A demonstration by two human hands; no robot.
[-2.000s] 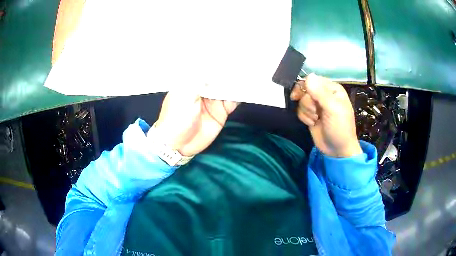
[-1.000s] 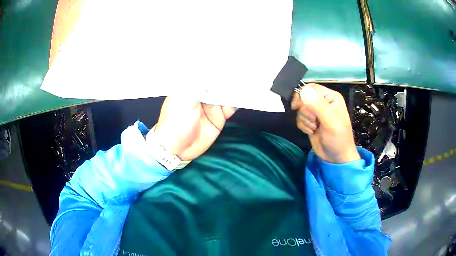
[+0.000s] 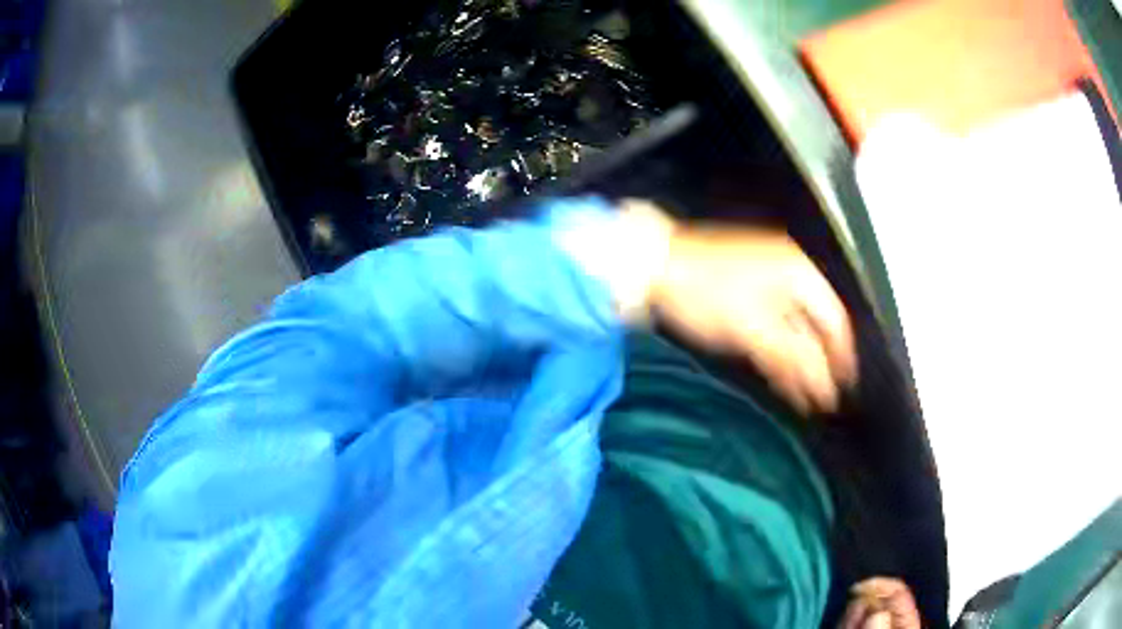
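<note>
The white sheet (image 3: pixel 997 320) lies at the right of the view on an orange-red board (image 3: pixel 947 62), whose bare part shows at its upper end. A dark clip edge shows at the sheet's upper right corner. My left hand (image 3: pixel 769 313) is blurred, off the sheet, over the dark gap beside the table edge; whether it holds anything cannot be told. My right hand (image 3: pixel 881 605) is cut off by the bottom edge, near the sheet's lower corner, with only fingertips showing. A dark shape lies beside it.
A black bin (image 3: pixel 277 92) full of shiny loose clips (image 3: pixel 492 141) is at the upper left, beyond my left sleeve. The green table edge (image 3: pixel 787 111) curves down beside the sheet. Grey floor (image 3: pixel 148 246) with a thin yellow line is at the far left.
The view has swung toward the left bin. My left hand has let go of the sheet's near edge and moved off it. My right hand is now mostly out of view.
</note>
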